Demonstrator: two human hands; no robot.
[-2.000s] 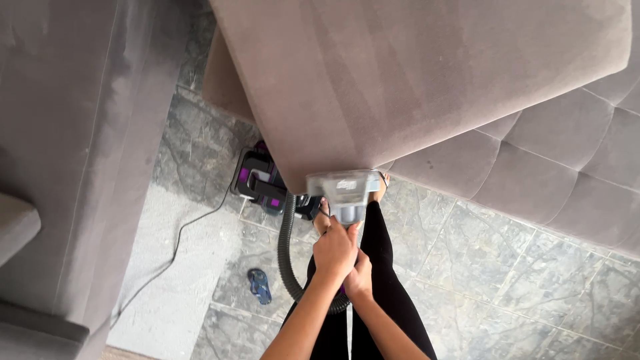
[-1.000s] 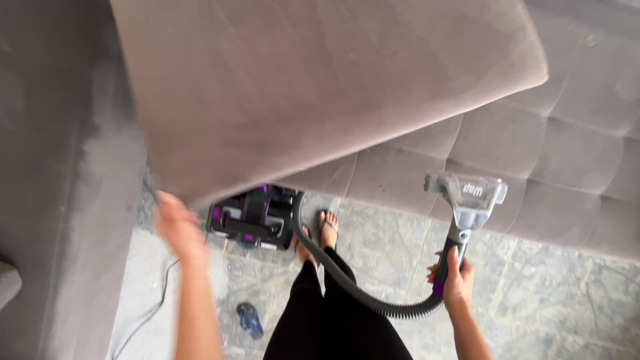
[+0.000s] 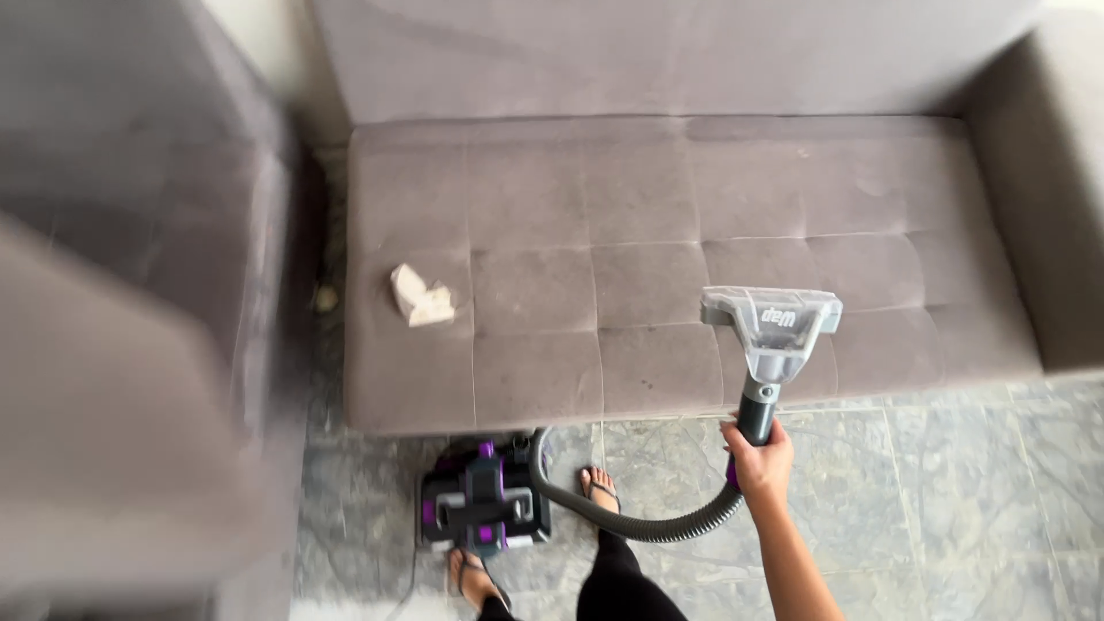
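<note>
My right hand grips the dark handle of an upholstery extractor nozzle, whose clear head bears the maker's name Wap. The nozzle is held up over the front of a tufted sofa seat. From the handle a ribbed grey hose curves left to the black and purple extractor machine on the floor by my feet. A large blurred taupe cushion fills the lower left. My left hand is out of view; whether it holds the cushion cannot be seen.
A crumpled whitish piece lies on the seat's left part. The sofa backrest rises behind and an armrest bounds the right. Another grey upholstered piece stands at left. Grey tiled floor runs along the front.
The large cushion has moved left off the tufted seat, uncovering it. Both hands were together at the nozzle's handle earlier; the left then went to the cushion's corner. The view has shifted.
</note>
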